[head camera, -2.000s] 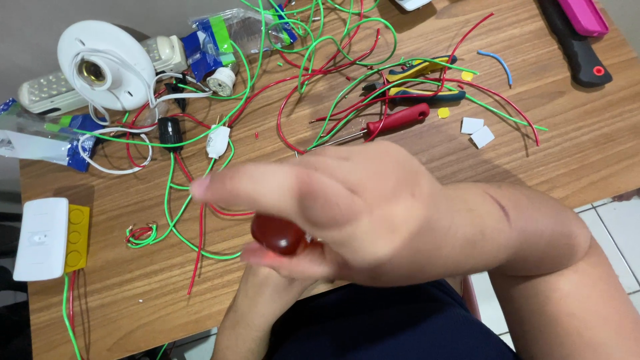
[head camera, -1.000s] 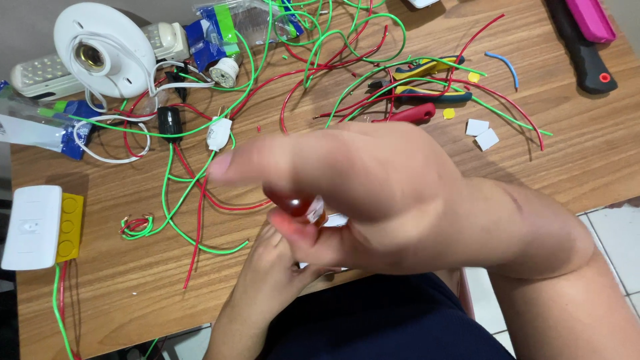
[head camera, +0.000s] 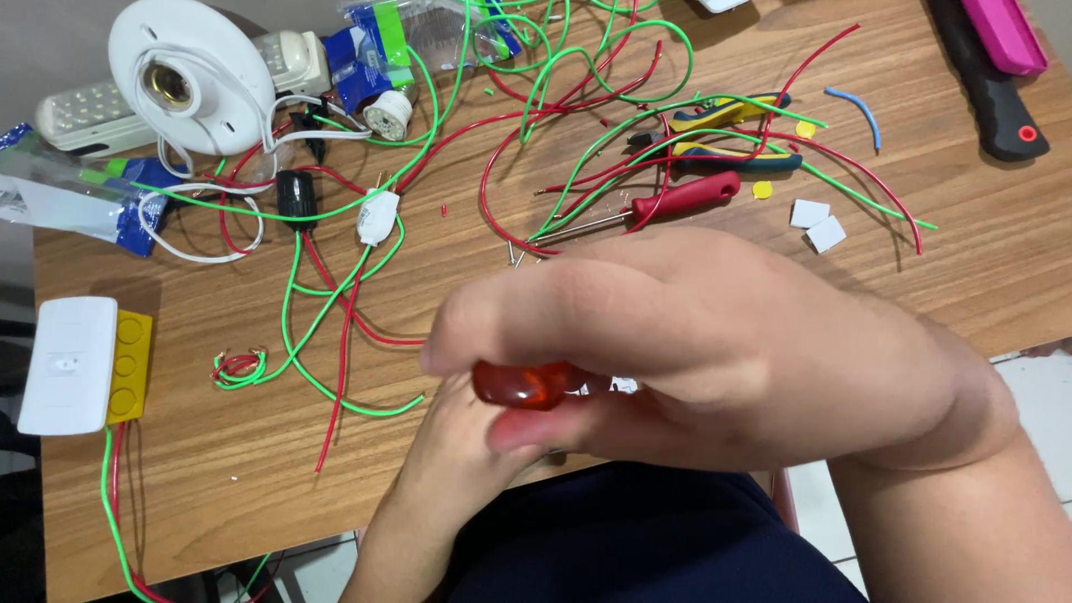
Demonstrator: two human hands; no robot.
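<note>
My right hand [head camera: 670, 335] is raised close to the camera, its thumb and fingers round a translucent red-orange handle [head camera: 521, 385], which looks like a screwdriver's. Below it, at the table's near edge, is my left hand [head camera: 461, 452], largely covered by the right one. A bit of a white printed thing [head camera: 621, 384] shows behind the right fingers; whether the left hand grips it is hidden. Left of my hands lie a black lamp socket [head camera: 296, 201] and a white plug [head camera: 378, 218], with green and red wires. A white switch plate [head camera: 69, 366] on a yellow box [head camera: 130, 366] sits at far left.
A white round lamp holder [head camera: 191, 75], an LED emergency light [head camera: 92, 113] and plastic packets [head camera: 142, 205] stand back left. Beyond my hands lie a red screwdriver [head camera: 687, 197], yellow-and-blue pliers [head camera: 737, 157] and tangled wires. A black-handled tool [head camera: 992, 100] lies at far right.
The right hand has stayed round the red-orange handle, shifting slightly. The left hand has remained beneath it. The things on the table have not plainly moved.
</note>
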